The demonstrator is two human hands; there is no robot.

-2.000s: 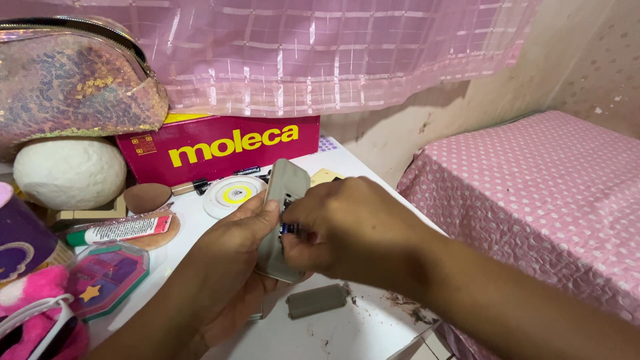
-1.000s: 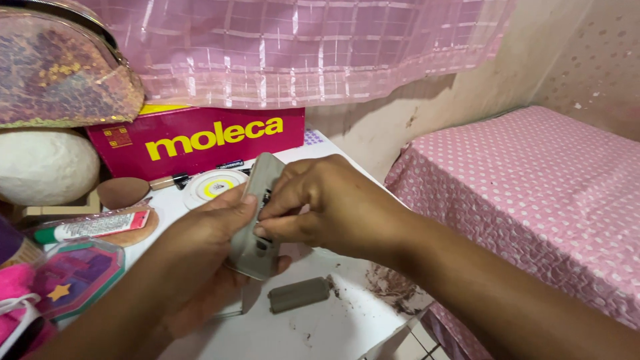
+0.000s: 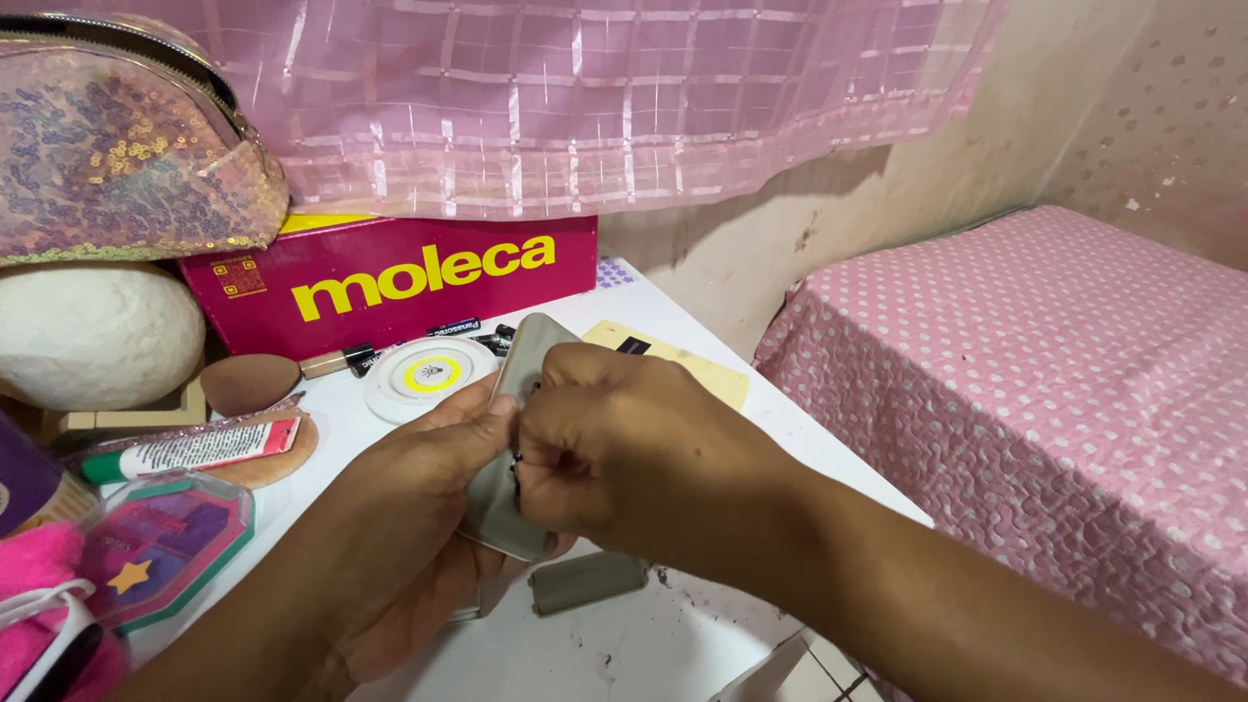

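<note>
My left hand (image 3: 429, 487) is closed around a grey plastic device casing (image 3: 507, 507), which is held tilted over the white table with its opened side toward the right. The fingers of my right hand (image 3: 604, 439) are bent in against the opening of that casing; whether they pinch anything is hidden. Below the hands, a separate grey battery cover (image 3: 588, 583) lies on the table. Just behind the casing are a round white disc with a yellow ring (image 3: 432, 375) and some AA batteries (image 3: 456, 328), one bearing the Panasonic name.
A magenta box (image 3: 419, 292) stands at the back with a sequin pouch (image 3: 127, 156) at its left. A makeup sponge (image 3: 251, 382), a tube (image 3: 205, 450) and an octagonal palette (image 3: 171, 551) lie left. A yellowish card (image 3: 702, 375) lies behind my right hand. A pink-covered bed (image 3: 1053, 390) is right.
A dark blue object seen at my right fingertips two seconds ago no longer shows there. Both hands remain at the grey casing.
</note>
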